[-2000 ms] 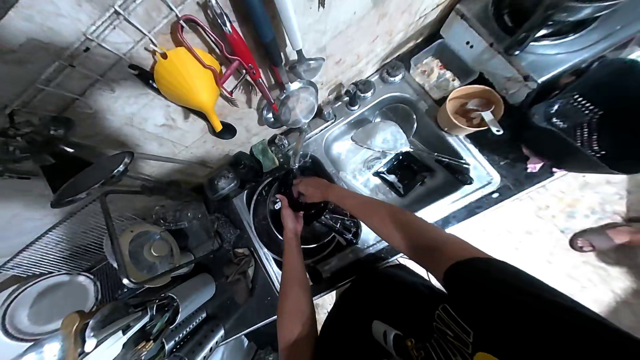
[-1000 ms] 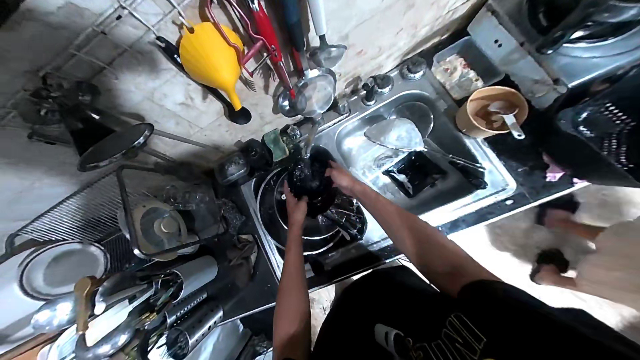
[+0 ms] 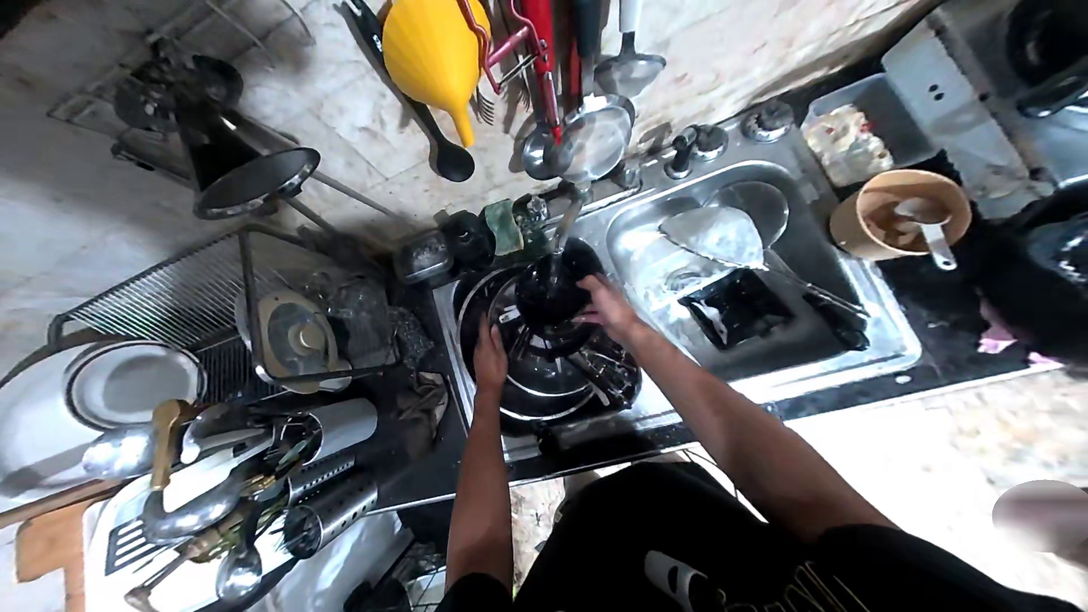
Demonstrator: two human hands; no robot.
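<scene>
Both hands are over the left basin of a steel double sink. My right hand grips the right side of a dark bowl under the faucet. At the bowl's left is my left hand, fingers raised; whether they press on the bowl is hard to tell. Below lie dark round pans and several pieces of cutlery. The right basin holds a clear lid, a whitish soapy utensil and a black square item.
Left of the sink stand a wire dish rack, plates and steel utensil holders. A yellow funnel and ladles hang on the wall. A brown tub and a plastic container sit at the right, near a stove.
The bowl has tilted and its dark inside shows under the faucet. My left hand has shifted to its left side. The person at the right edge has moved.
</scene>
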